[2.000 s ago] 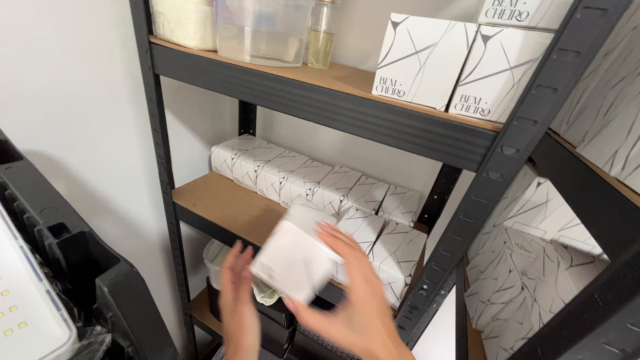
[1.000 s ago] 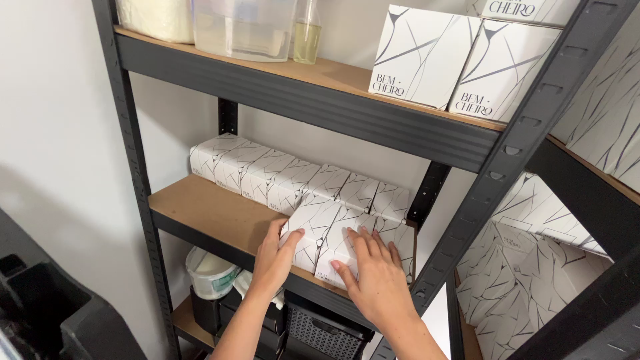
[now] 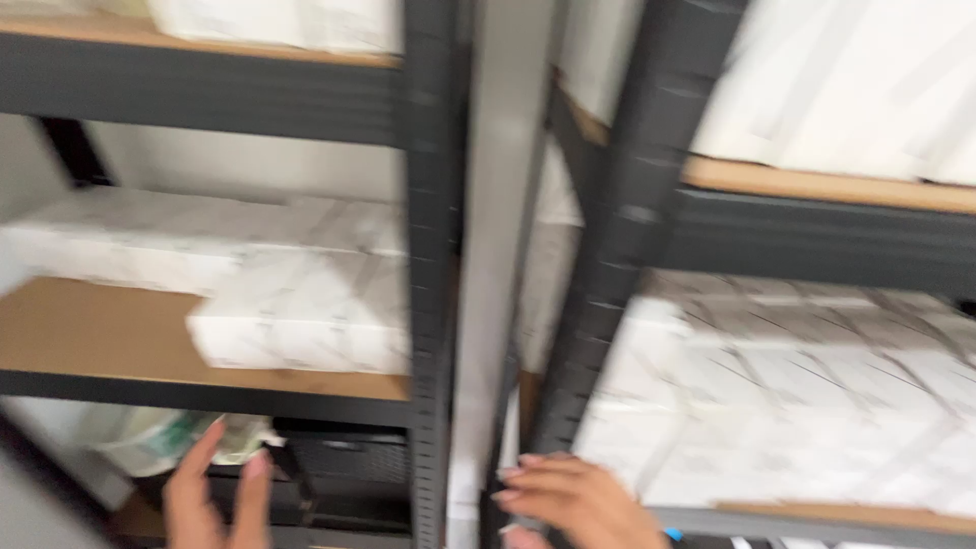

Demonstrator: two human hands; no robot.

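Note:
My left hand is at the lower left with fingers apart and nothing in it, in front of the bottom shelf's plastic tub. Farther right, my right hand is held before the black shelf post, fingers spread a little and nothing seen in them; whether it touches the post I cannot tell. White patterned boxes stand in a front row on the left middle shelf, against a back row of like boxes. More white boxes are stacked on the right rack. The view is blurred.
The left rack has a black upright and a brown shelf board. Below is a black perforated basket. White boxes fill part of the right rack's upper shelf, and a narrow gap separates the racks.
The box held two seconds ago was set in the front row on the middle shelf. Both hands have since come off the boxes. The view has swung right to the second rack.

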